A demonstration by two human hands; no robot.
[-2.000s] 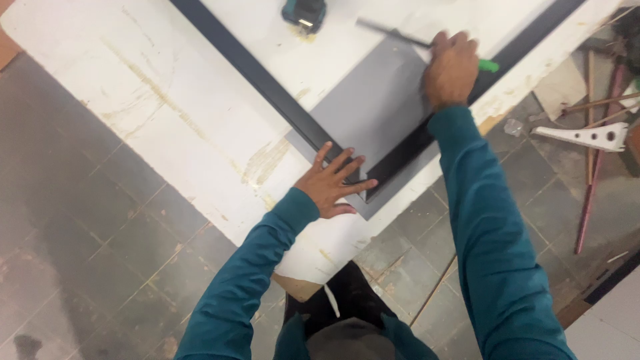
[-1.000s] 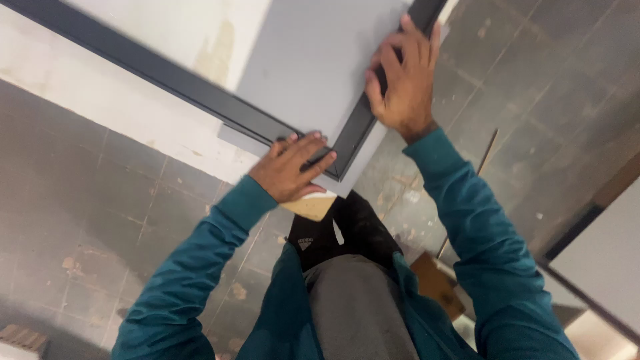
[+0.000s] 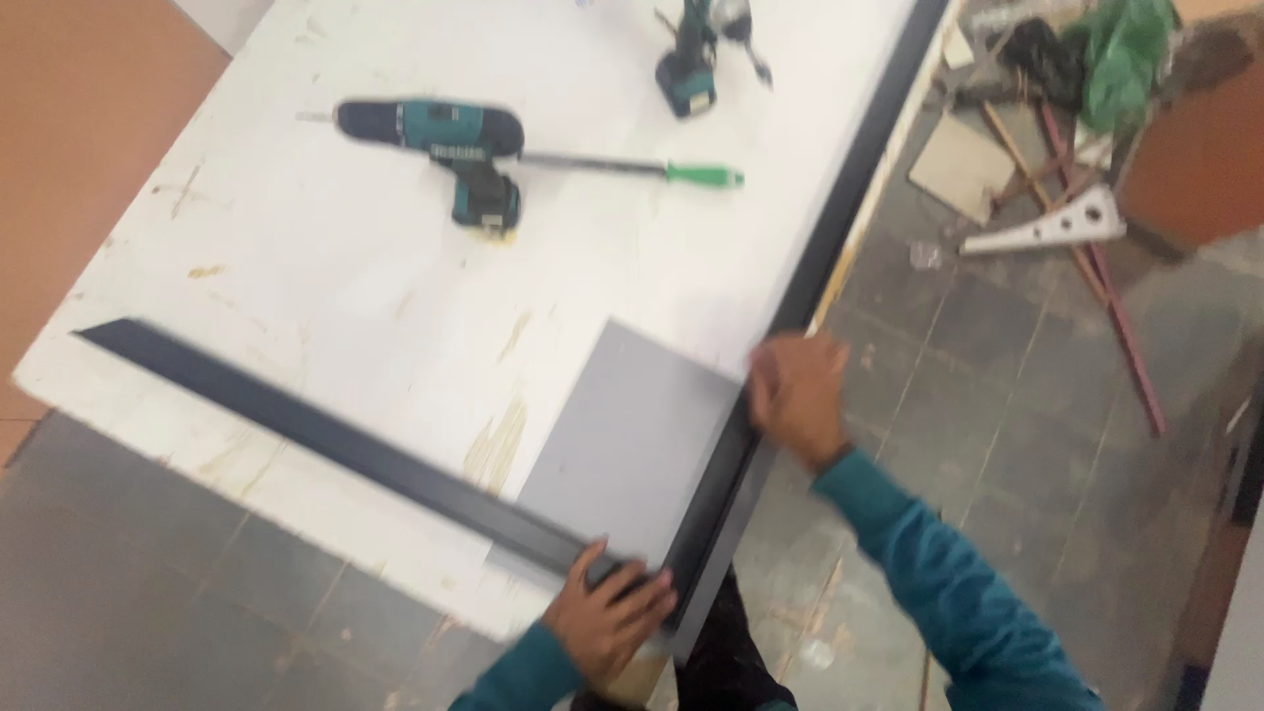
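Two dark grey mitred profile strips meet at a corner over a flat grey sheet on the white table. My left hand lies with spread fingers on the end of the left strip, close to the joint. My right hand is curled around the right strip, farther up its length. A green-handled screwdriver with a long shaft lies on the table, its tip end beside a teal and black Makita cordless drill.
A second cordless tool stands at the table's far side. The white table has a near edge at lower left. On the tiled floor at right lie a white perforated bracket, thin sticks and a green plastic bag.
The screwdriver, in my right hand two seconds ago, now lies on the table. My right hand has gone onto the right strip; my left hand remains near the corner. The view has shifted strongly.
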